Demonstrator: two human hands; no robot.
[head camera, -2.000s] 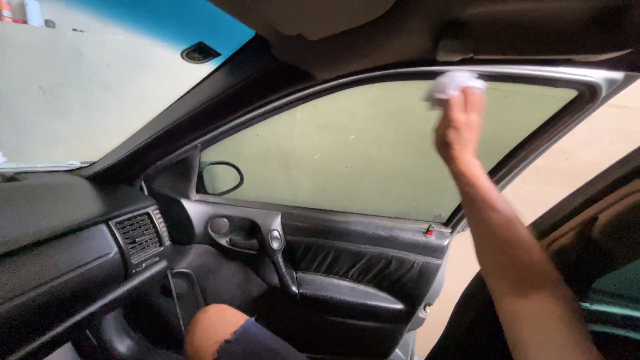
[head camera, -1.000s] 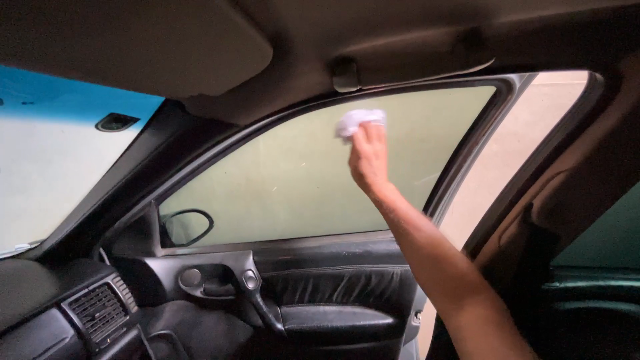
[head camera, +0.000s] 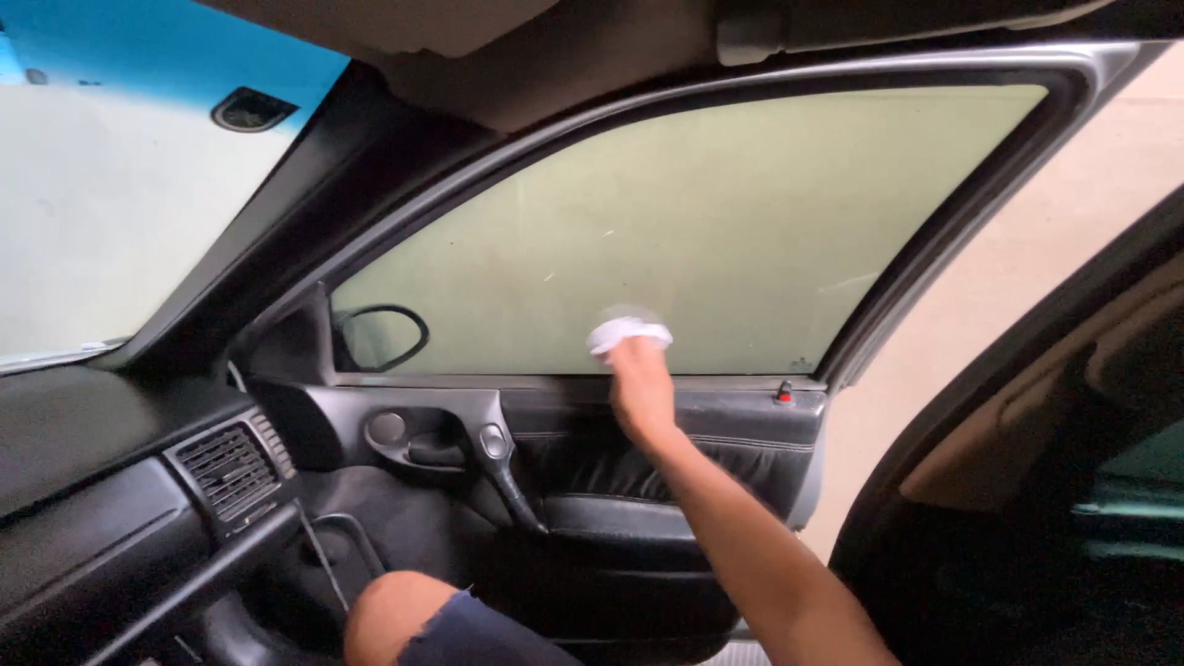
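Note:
My right hand (head camera: 645, 388) grips a bunched white cloth (head camera: 629, 337) against the lower middle of the car door's window glass (head camera: 721, 231). Motion blurs the cloth's edge and my fingers. Small pale marks show on the glass above and left of the cloth. Below my hand is the black door panel (head camera: 592, 462), with its pull handle to the left and a lock pin (head camera: 784, 393) with a red band to the right. My left hand is out of view.
The door stands ajar, with a gap behind its rear edge. The dashboard with an air vent (head camera: 228, 467) is at left, and my bent knee (head camera: 398, 610) at the bottom. A side mirror (head camera: 381, 337) shows through the glass; a grab handle (head camera: 749, 42) hangs overhead.
My right hand with the cloth has moved down from the upper part of the window to near its lower edge. The view has shifted too.

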